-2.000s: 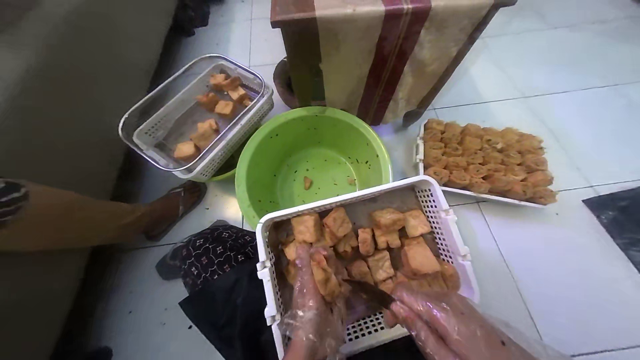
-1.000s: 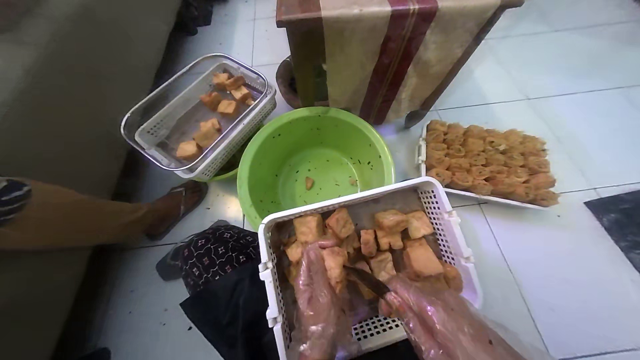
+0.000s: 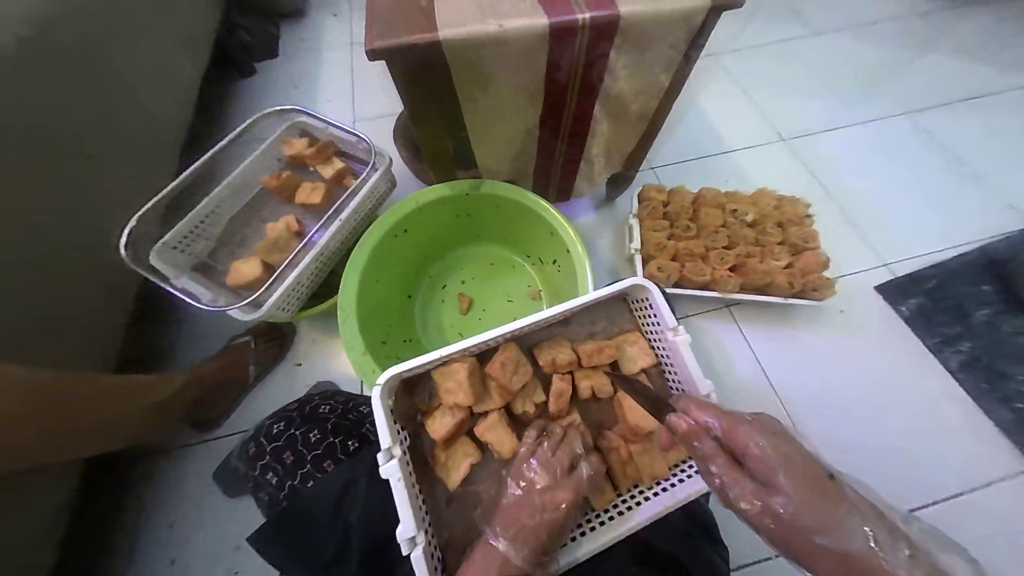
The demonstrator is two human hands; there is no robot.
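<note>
A white plastic basket (image 3: 387, 448) with perforated sides rests on my lap and holds several fried tofu pieces (image 3: 458, 382). My left hand (image 3: 548, 480), in a clear plastic glove, is down inside it among the pieces; its fingertips touch the tofu, and whether it grips one cannot be told. My right hand (image 3: 740, 452), also gloved, holds a knife (image 3: 640, 394) over the basket's right part. The blade points up and left, close to the tofu there.
A green plastic basin (image 3: 480, 264) with crumbs lies beyond the basket. Left of it, a wire-rimmed basket and white basket (image 3: 336, 256) hold more tofu. A tray of stuffed tofu (image 3: 728, 240) sits right. A cloth-covered table (image 3: 552, 88) stands ahead; another person's foot (image 3: 240, 372) is at left.
My left hand was raised at a tofu piece on the left two seconds ago; it is now lower among the pieces, further right. The knife has moved away from it to the right.
</note>
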